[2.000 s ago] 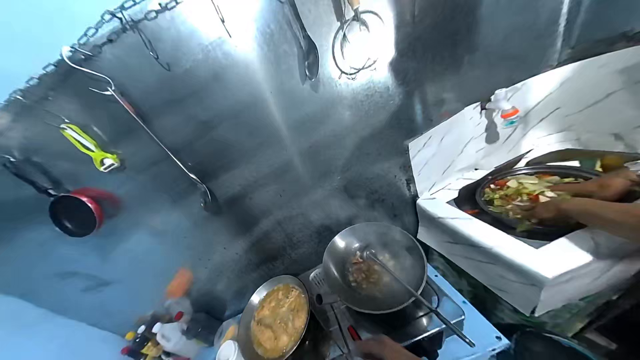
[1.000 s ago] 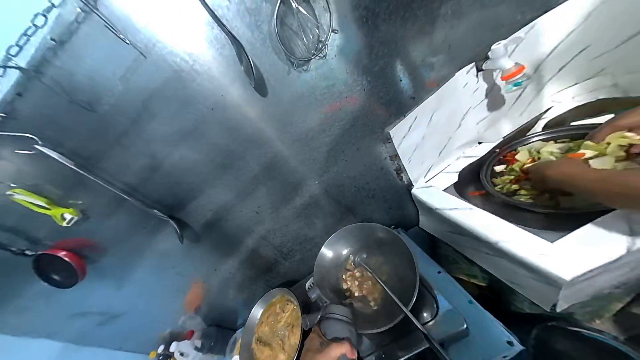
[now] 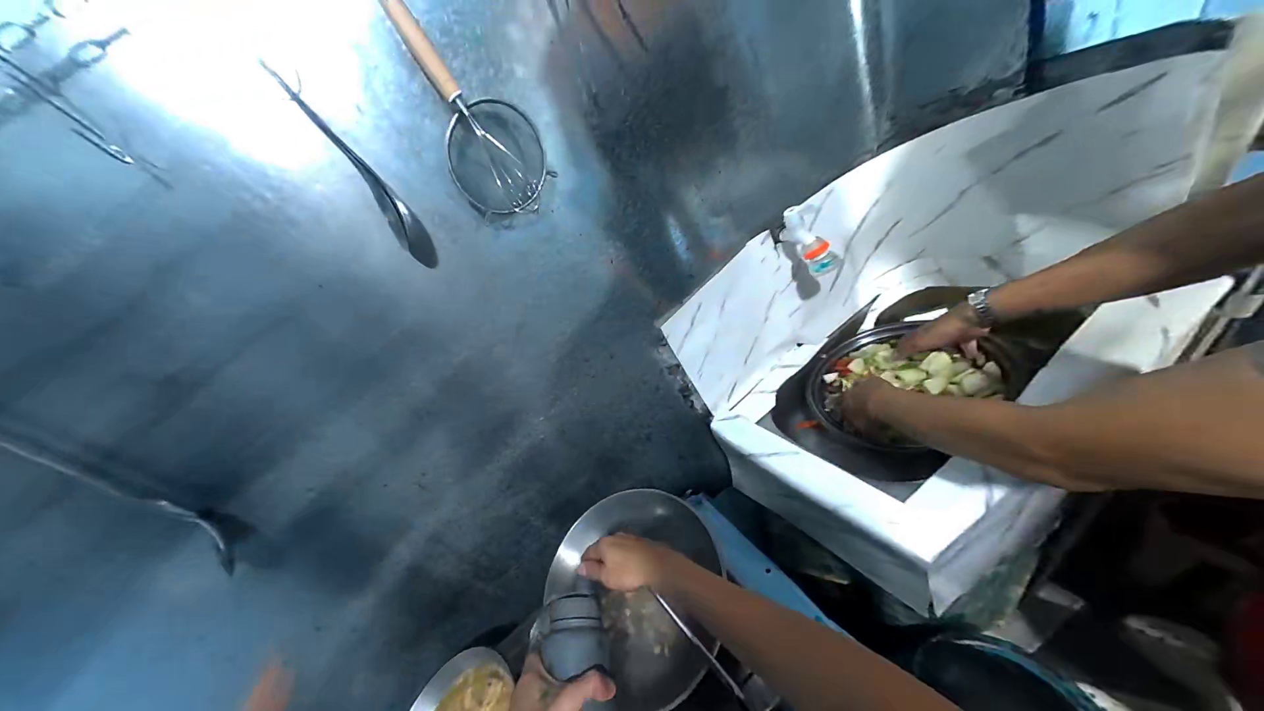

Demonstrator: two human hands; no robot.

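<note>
My left hand [image 3: 561,688] grips a grey cylindrical container [image 3: 575,642], tilted over the left side of a metal wok [image 3: 647,509]. My right hand [image 3: 624,563] is at the container's far end, its fingers near the rim; whether it grips it I cannot tell. Under my right forearm, small pieces of food [image 3: 642,627] lie in the wok, and the metal handle of a utensil [image 3: 696,642] leans out over its lower right side. A second pan [image 3: 464,667] of yellowish food stands to the left, partly cut off by the frame.
At right, another person's hands [image 3: 948,331] are in a bowl of cut vegetables [image 3: 933,370], set in a white marbled sink counter [image 3: 829,504]. A bottle [image 3: 815,252] is by its backsplash. On the metal wall hang a whisk [image 3: 499,158], a strainer [image 3: 523,128] and ladles [image 3: 410,232].
The grey container, beside the wok one second ago, is now over it. My right hand has come in across the wok to the container. The view has shifted toward the right.
</note>
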